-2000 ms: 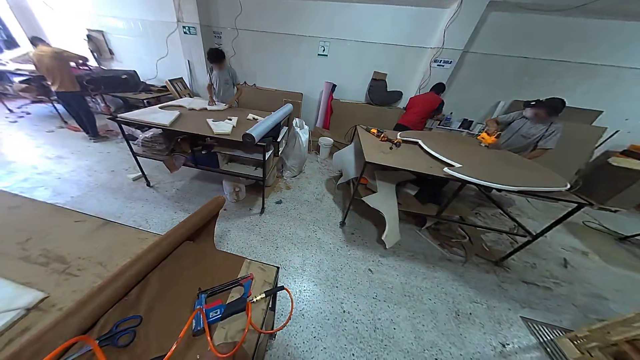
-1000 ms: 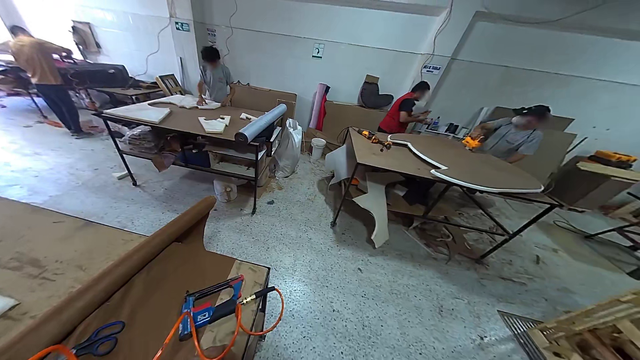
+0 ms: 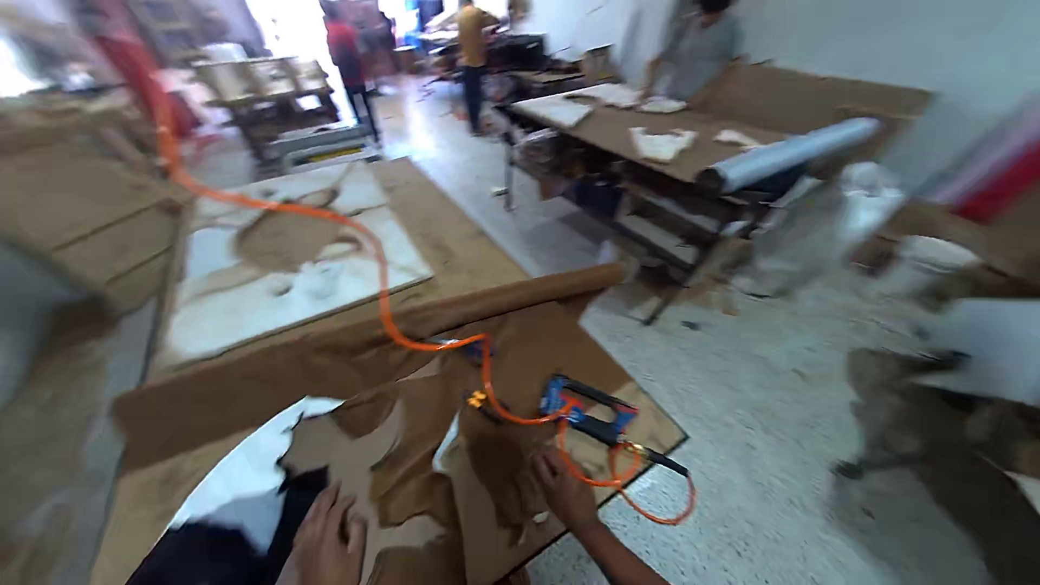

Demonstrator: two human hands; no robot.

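My left hand rests on brown sheet material at the bottom of the head view, beside a dark cloth and a white piece. My right hand touches the brown material near the table's right edge; blur hides whether its fingers pinch it. Just above the right hand lies a blue and black pneumatic stapler, joined to an orange air hose that runs back over the table. A thick roll of brown material crosses behind both hands.
A board with white patches lies beyond the roll. Another worktable holds white pieces and a grey roll; a person stands behind it. Farther off are a person in yellow and one in red.
The view has swung far to the left and down. Both of my hands are now in sight on the brown material; neither showed in the earlier frames.
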